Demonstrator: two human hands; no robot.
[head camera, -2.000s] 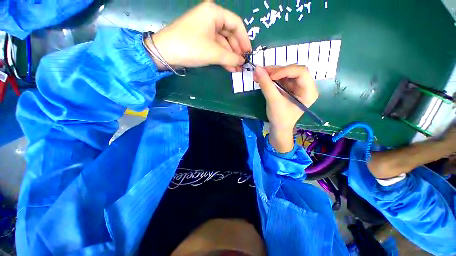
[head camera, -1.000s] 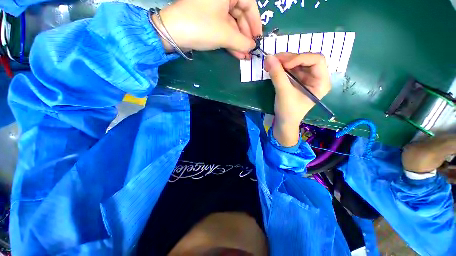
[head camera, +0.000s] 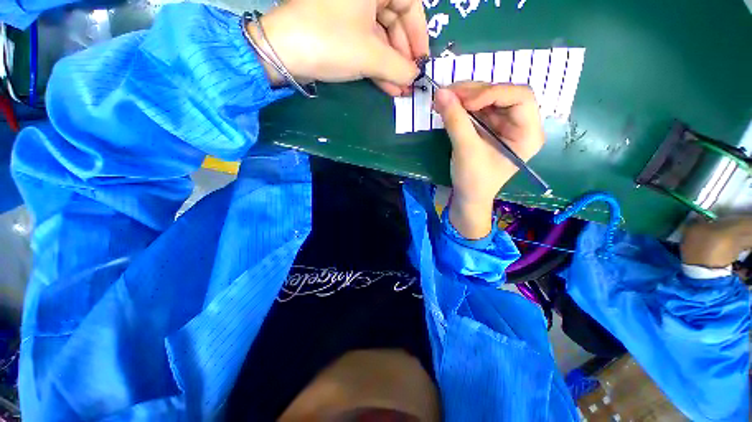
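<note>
My left hand (head camera: 350, 45) pinches a tiny dark component (head camera: 422, 66) between thumb and fingers, above the left part of the sheet. My right hand (head camera: 491, 140) holds slim metal tweezers (head camera: 503, 147) like a pencil, with the tip at the component. The tip and the component are too small to tell whether they touch. A white sheet crossed by thin black lines (head camera: 536, 78) lies on the green bench, partly hidden by both hands. Small white pieces (head camera: 467, 7) lie beyond it at the top edge.
The green bench top (head camera: 635, 58) surrounds the sheet. A dark frame with green edges (head camera: 672, 158) stands to the right. A blue coiled cord (head camera: 598, 200) is at the bench's near edge. Another person's blue sleeve (head camera: 660, 305) and hand are at lower right. Small dark bits (head camera: 575, 132) lie right of the sheet.
Compared with the oldest frame, both hands and the bench sit slightly differently in view, and fewer white pieces show. The grips are unchanged. The neighbour's arm at lower right has shifted.
</note>
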